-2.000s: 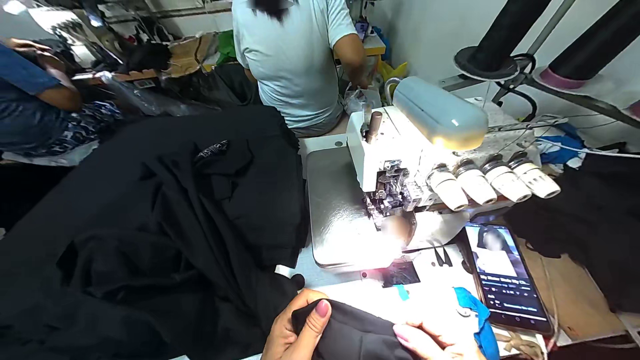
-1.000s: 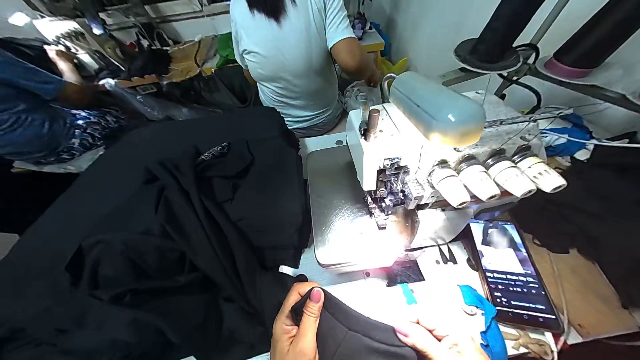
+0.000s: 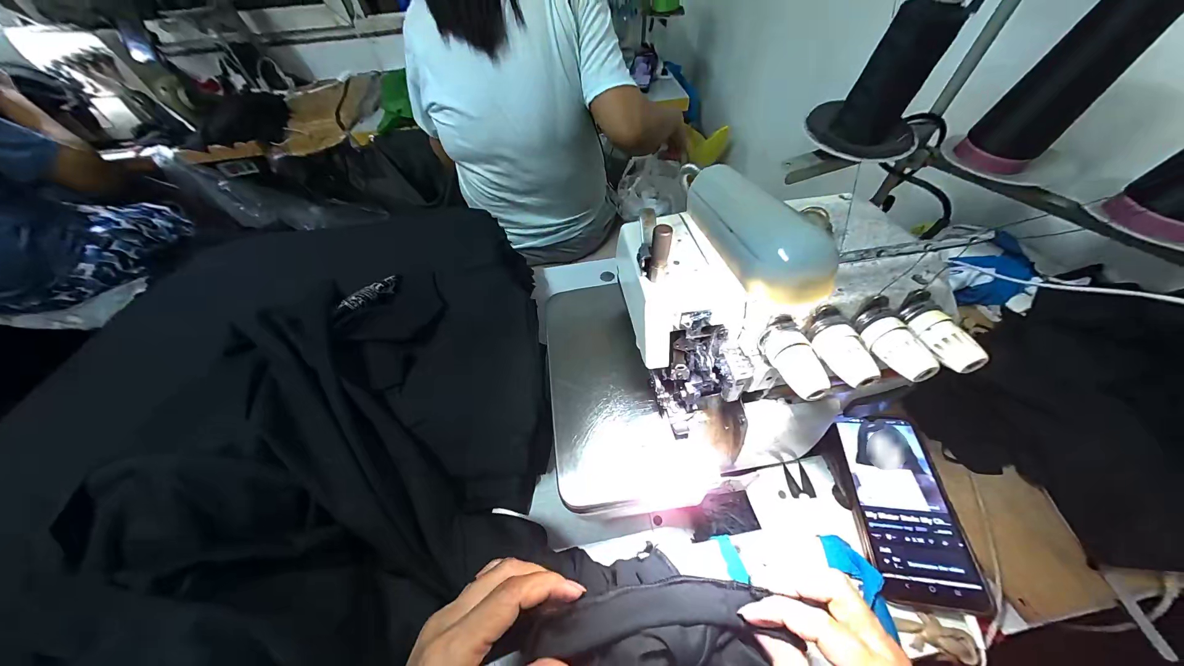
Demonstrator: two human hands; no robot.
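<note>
Black fabric with a seamed band (image 3: 647,606) is stretched between both hands at the bottom centre. My left hand (image 3: 499,610) grips its left part, fingers over the cloth. At its right end, my right hand (image 3: 823,615) pinches the cloth under bright light. Beyond the hands stands an overlock sewing machine (image 3: 684,287) with a metal plate (image 3: 601,407) and several tension dials. The band is in front of the plate, apart from the presser foot area. A large heap of black fabric (image 3: 277,416) covers the left side.
A smartphone (image 3: 911,518) with its screen lit and small thread snips (image 3: 797,481) lie right of the hands. Blue cloth scraps (image 3: 856,569) are beside the phone. Thread cones (image 3: 869,83) stand upper right. One person (image 3: 518,120) sits ahead, another (image 3: 55,203) at left.
The black cloth between my hands has turned and bunched, and a seamed band now shows along it. My left hand has changed its grip, with its fingers now over the cloth.
</note>
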